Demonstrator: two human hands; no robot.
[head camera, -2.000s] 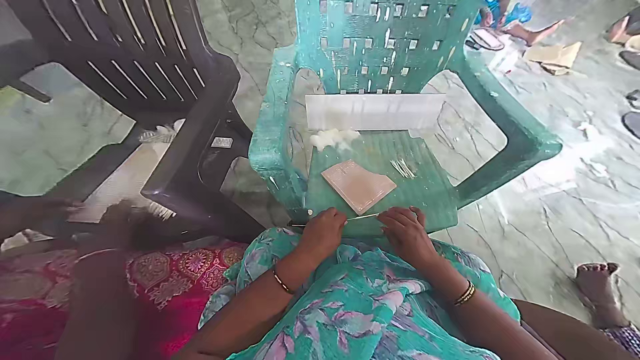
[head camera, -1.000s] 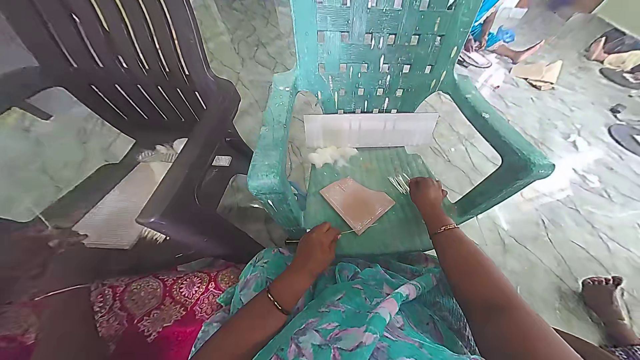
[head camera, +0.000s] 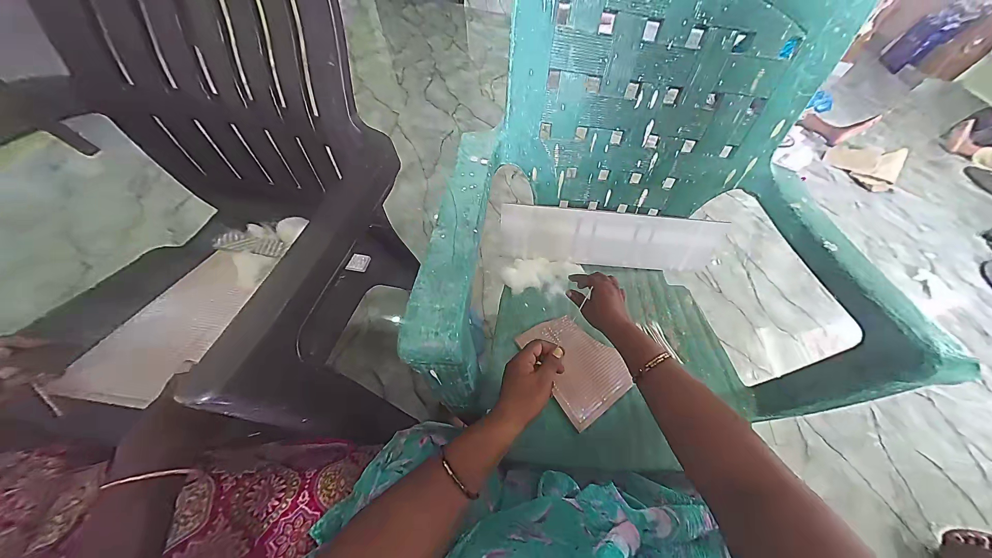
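My right hand (head camera: 603, 304) reaches to the right edge of a white cotton wool clump (head camera: 539, 274), with a thin white stick pinched in its fingers. Below and to the left, my left hand (head camera: 531, 380) has its fingertips closed over the left edge of a ribbed light brown sheet (head camera: 583, 372); whether it grips something small cannot be made out. The sheet lies on the seat of a green plastic chair (head camera: 604, 446). Several thin white sticks (head camera: 663, 341) lie on the seat, partly behind my right wrist. A long white board (head camera: 612, 236) stands across the back of the seat.
On the left is a dark plastic chair (head camera: 310, 310) with a pale ribbed sheet (head camera: 174, 329) and white tufts (head camera: 291, 230) on it. A person's arm (head camera: 143, 480) is beside it. Brown pieces (head camera: 868, 164) and other people's feet are on the floor at the upper right.
My right hand has moved left, from the sticks on the seat to the cotton wool. My left hand is now at the sheet's left edge; one second ago it was at the front of the seat.
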